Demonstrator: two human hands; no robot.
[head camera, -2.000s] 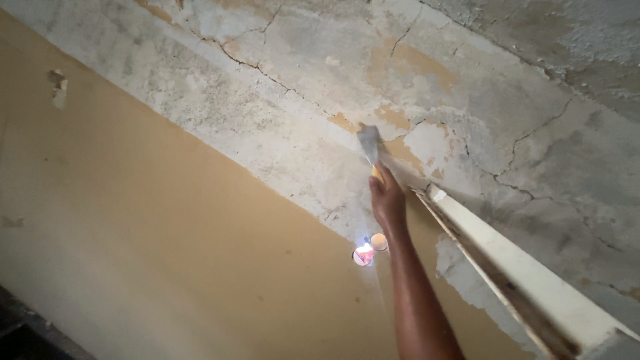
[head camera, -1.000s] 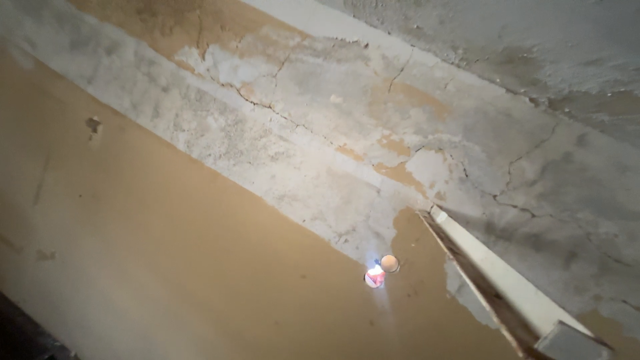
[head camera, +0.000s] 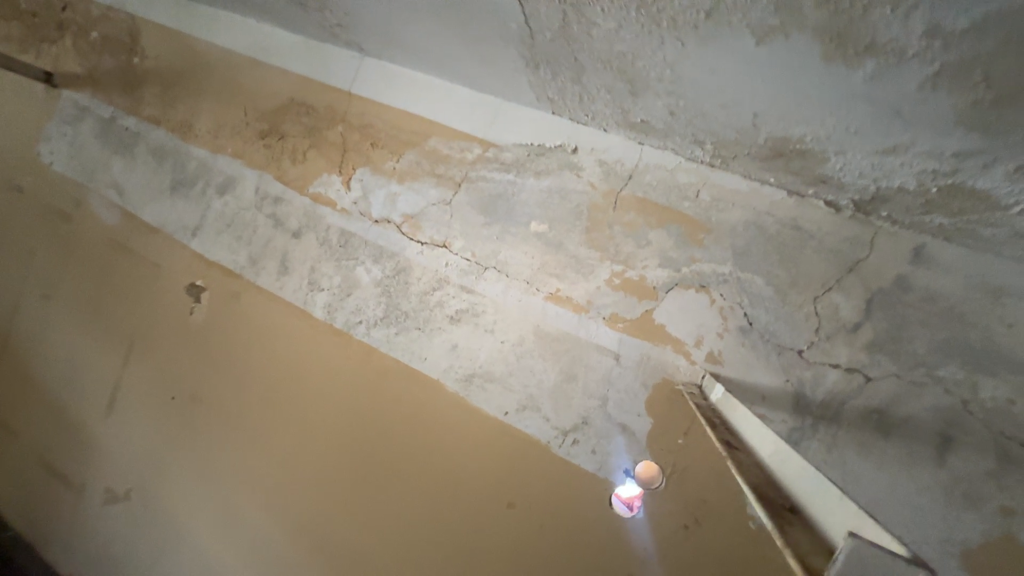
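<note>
Neither of my hands is in view, and no tool shows. A wall fills the head view, with a long grey band of bare plaster (head camera: 376, 296) running slantwise across it. Below the band lies tan painted wall (head camera: 320, 432). Above it is a patchy grey and tan area (head camera: 544, 208) with flaking paint and a long branching crack (head camera: 448, 250). Near the band's lower right end are two round openings side by side; a bright light (head camera: 630, 490) shines at the lower one, and the upper one (head camera: 648, 474) looks orange inside.
A pale ledge (head camera: 800, 464) with a brown edge juts out at the lower right, and a grey flat piece (head camera: 872, 556) lies at its near end. Rough, peeling grey surface (head camera: 760, 88) spans the upper right. A dark bar (head camera: 28, 70) shows at the upper left.
The hand with the putty knife, against the wall two seconds ago, has left the view. The view has shifted, showing more of the wall's upper left.
</note>
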